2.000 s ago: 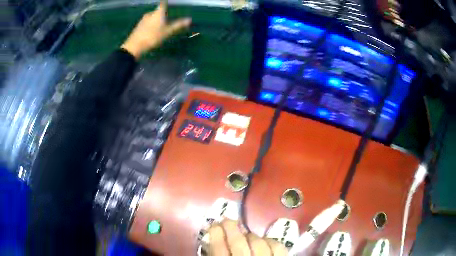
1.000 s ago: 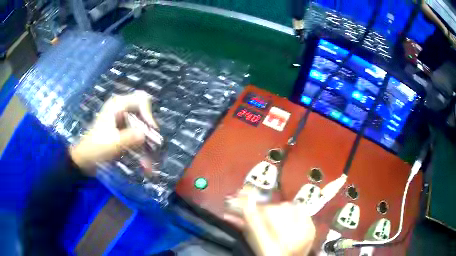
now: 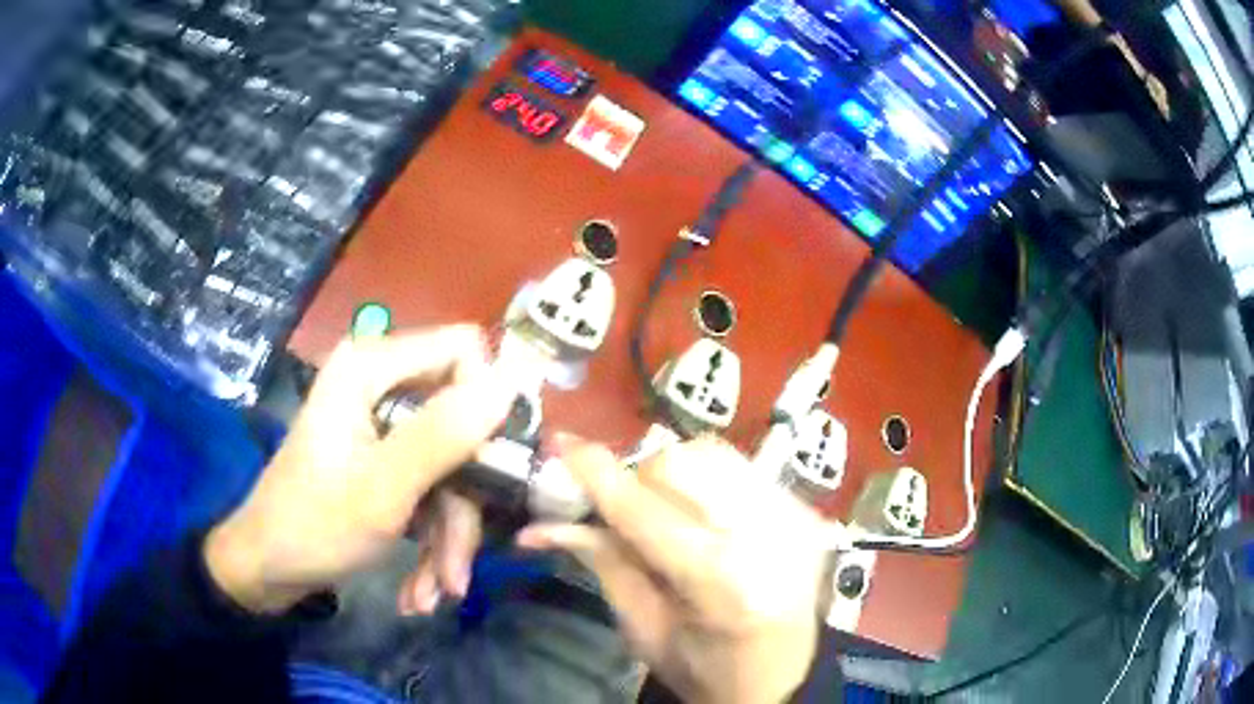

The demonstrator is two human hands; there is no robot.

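The red-brown test box lies in front of me. My left hand is over its front left corner, fingers curled around a small dark and silvery cylinder, likely a car charger. My right hand is at the front edge, blurred. A pale piece shows at its fingertips; whether it is gripped is unclear. A dark round socket shows between the hands. A white USB plug on a black cord lies beside the cream sockets.
The clear blister tray is at the left. The lit tester display stands behind the box. A white cable curves over the box's right side to a front socket. The green mat board and more cords are at the right.
The view has shifted. My left hand has moved from over the tray to the box's front left, still with the small cylinder. My right hand remains near the front sockets.
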